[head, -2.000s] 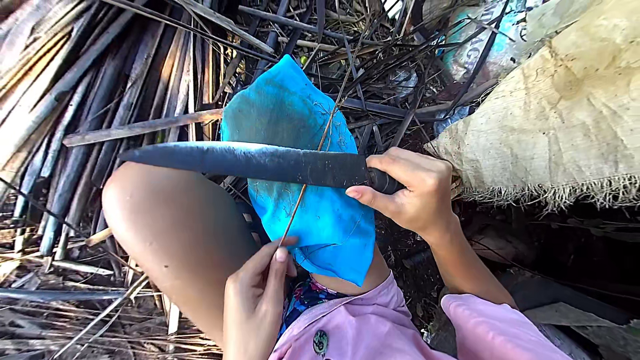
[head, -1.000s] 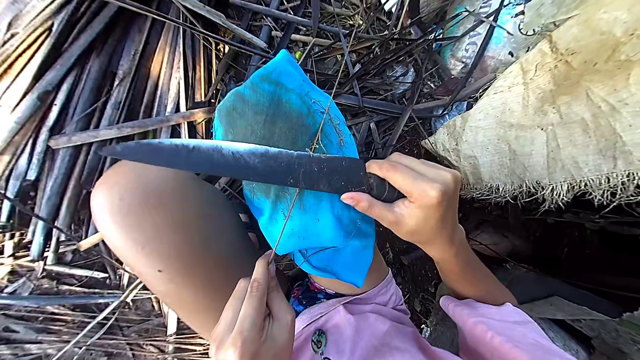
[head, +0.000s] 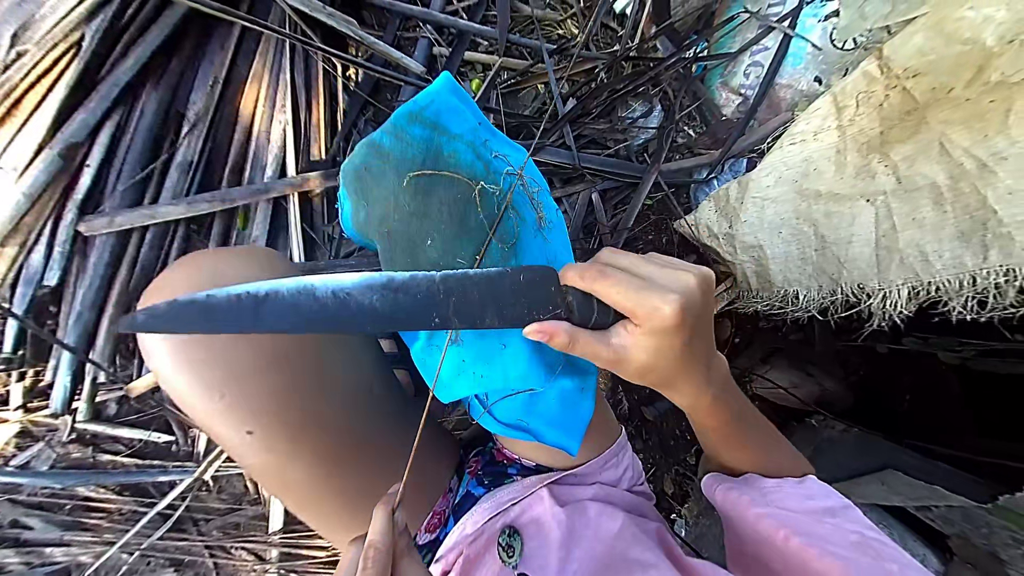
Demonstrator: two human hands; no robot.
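My right hand (head: 640, 316) grips the dark handle of a long knife (head: 344, 302), whose broad dark blade lies level across my lap and points left. Under the blade, a bright blue cloth (head: 456, 200) with a dark stained patch covers one of my legs. My left hand (head: 382, 540), partly cut off by the bottom edge, pinches the lower end of a thin brown stem (head: 424, 416). The stem runs up beneath the blade and over the cloth. Thin curly fibres (head: 520, 200) lie on the cloth above the blade.
Dry stalks (head: 168, 136) are heaped at the left, and dark dry leaf strips litter the ground beyond the cloth. A frayed, pale woven sack (head: 888, 168) spreads at the right. Behind it is a printed plastic bag (head: 768, 60). My bare knee (head: 216, 280) rises under the knife tip.
My left hand has moved down toward the bottom edge with the stem, away from the blade. More fibres now show on the cloth. My right hand keeps its grip on the knife.
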